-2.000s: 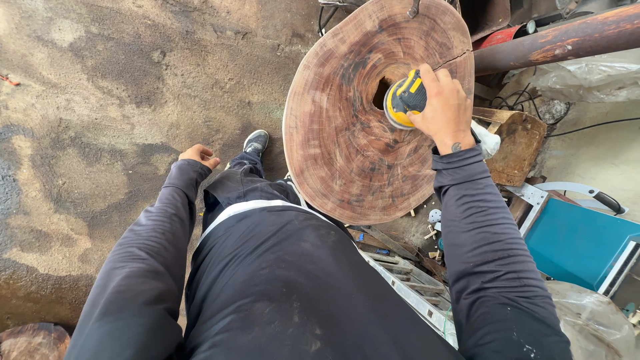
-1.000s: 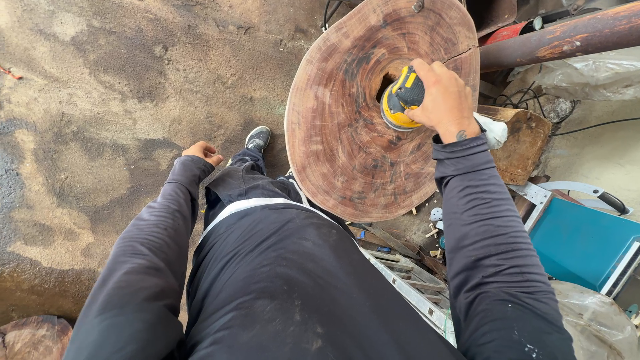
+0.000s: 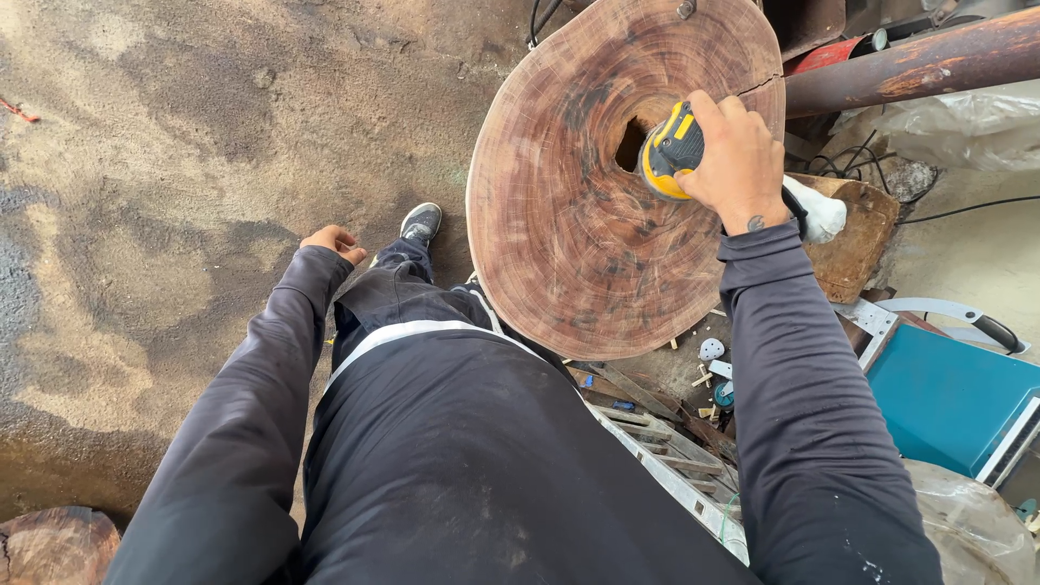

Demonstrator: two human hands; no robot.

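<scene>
My right hand (image 3: pixel 735 158) grips a yellow and black random orbital sander (image 3: pixel 673 152), which rests on a large round wood slab (image 3: pixel 569 219). The sander is just right of the dark hole (image 3: pixel 630 145) in the slab's middle. Growth rings show on the slab, and a crack runs to its right edge. A white dust bag (image 3: pixel 816 210) shows beyond my right wrist. My left hand (image 3: pixel 335 242) hangs beside my hip, left of the slab, with loosely curled fingers and nothing visible in it.
A rusty metal pipe (image 3: pixel 918 67) lies at the upper right, above a wood block (image 3: pixel 849 244) and black cables. A teal machine (image 3: pixel 951 394) stands at the right. Below the slab are an aluminium ladder (image 3: pixel 707 508), wood scraps and a sanding disc (image 3: pixel 711 349). A log end (image 3: pixel 57 548) is at lower left.
The sander, still in my right hand, has tilted and shifted slightly beside the hole. My left hand stays beside my hip.
</scene>
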